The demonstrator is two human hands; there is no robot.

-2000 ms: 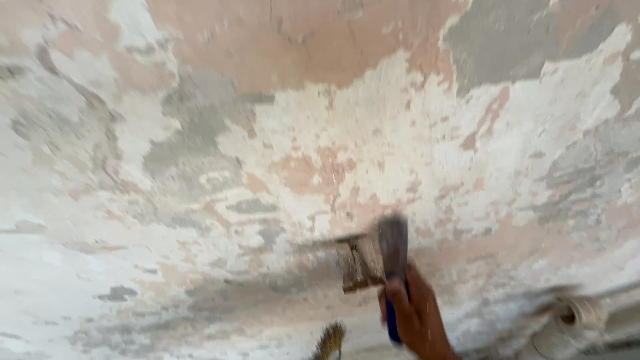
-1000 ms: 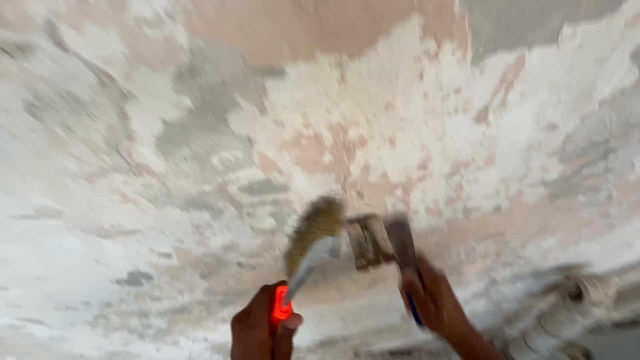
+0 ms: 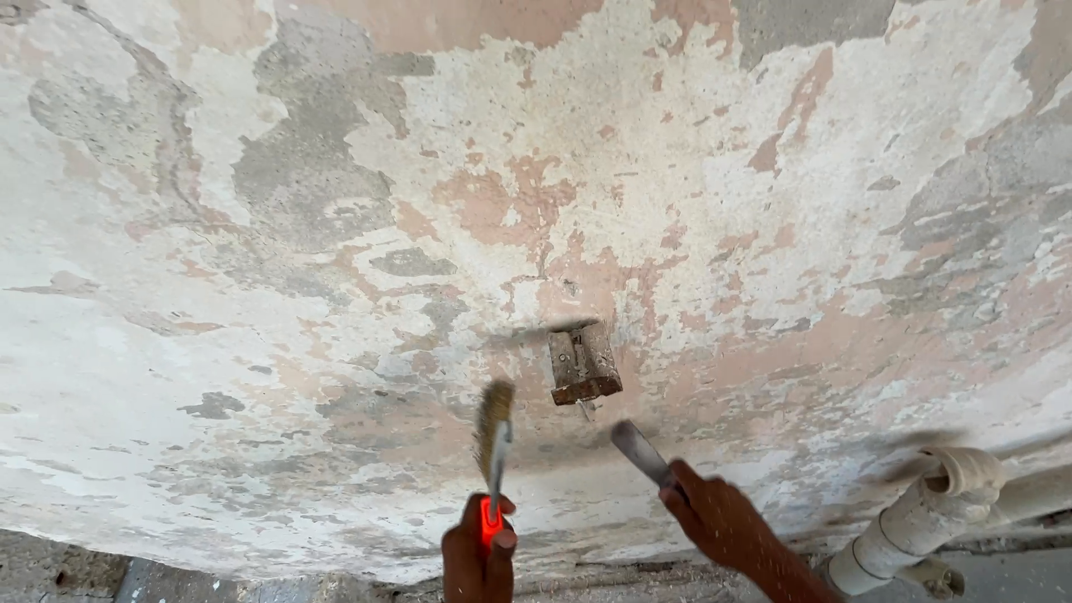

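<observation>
My left hand [image 3: 479, 548], low in the middle of the view, grips the red-orange handle of a wire brush [image 3: 496, 431], its yellowish bristles pointing left. To its right, my right hand [image 3: 722, 515] is closed around a scraper [image 3: 641, 452], whose flat metal blade tilts up and left. Both tools are in front of the plaster wall [image 3: 712, 167]; whether either touches it I cannot tell. Above and between them, a small weathered box or block [image 3: 584, 362] sticks out of the wall, with a short strip hanging beneath it.
Patches of white, pink and grey cover the wall, with flaking edges. At the lower right, a pale plastic pipe [image 3: 879, 544] with an open, ragged end [image 3: 963, 471] stands by the wall. Rough floor [image 3: 63, 569] shows along the bottom left.
My left hand has come into view with the wire brush, which has since moved down from beside the box. The scraper has dropped lower and now leans left.
</observation>
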